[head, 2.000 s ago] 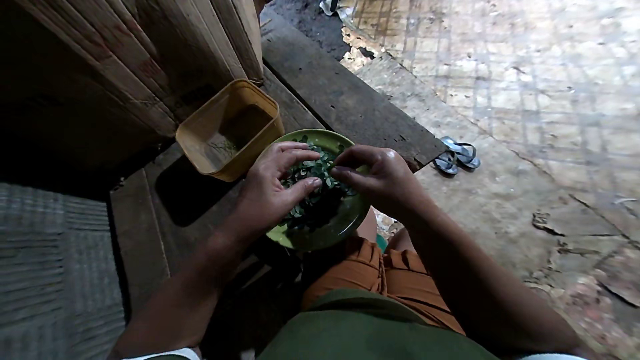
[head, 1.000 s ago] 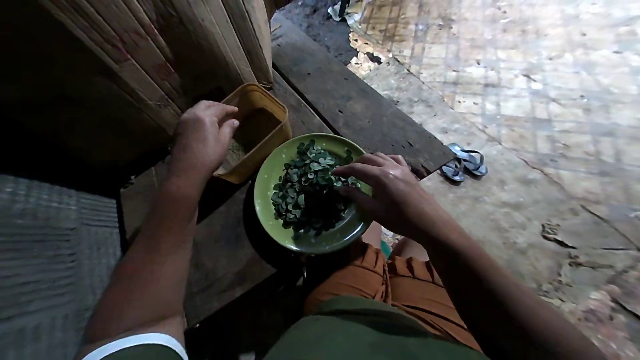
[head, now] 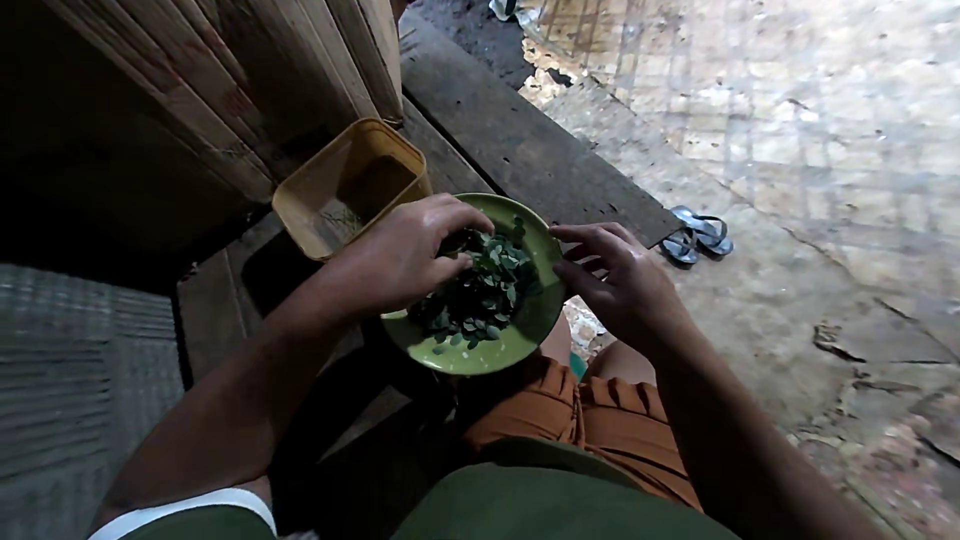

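Observation:
A green plate [head: 480, 358] rests by my lap, bearing a heap of small green leaves [head: 487, 289]. Over the upper left of the heap is my left hand [head: 427, 247], its thumb and fingers apart at the leaves; whether it pinches any is not plain. At the plate's right rim is my right hand [head: 611, 270], with its fingertips at the edge and the thumb just below them. It may be gripping the rim, but the contact is not clear. Behind my left hand stands a yellowish plastic container [head: 300, 214] with some thin stems at its bottom.
Wooden planks [head: 517, 142] of a bench run under the container and off toward the upper middle. Corrugated cardboard [head: 315, 67] stands behind the container. A pair of flip-flops [head: 701, 234] lies on the cracked concrete floor [head: 772, 315] at the right. A woven surface [head: 82, 390] is at lower left.
My left hand was above the plastic container one second ago and is now back over the leaves. My right hand has moved from the leaves to the plate's right rim.

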